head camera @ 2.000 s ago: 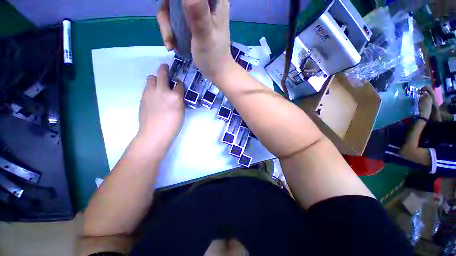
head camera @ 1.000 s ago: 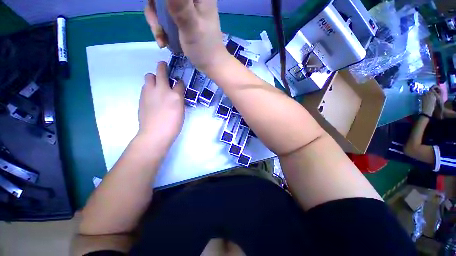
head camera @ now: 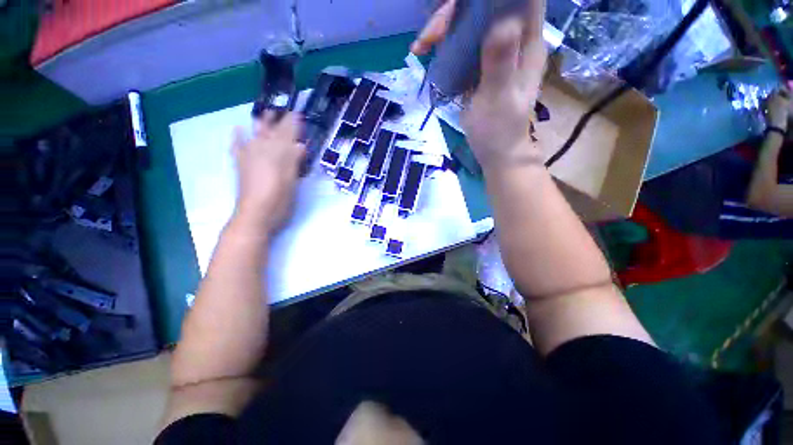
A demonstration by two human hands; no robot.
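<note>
Several black-and-silver housings lie side by side in a slanted row on the white sheet. My right hand is wrapped around the thick grey body of the electric screwdriver, near the lens at the top. Its thin bit points down beyond the housings. My left hand is blurred, at the left end of the row. Its fingertips are at dark units at the sheet's back; whether it grips one cannot be told.
A black tray with loose dark strips is at the left, a marker pen at its edge. A small carton and clear bags are at the right. A grey-white shelf stands behind. Another person's hand is at far right.
My right hand and the screwdriver have moved right, off the row, uncovering more housings. My left hand is now blurred. The view has shifted, showing the shelf and hiding the screw feeder.
</note>
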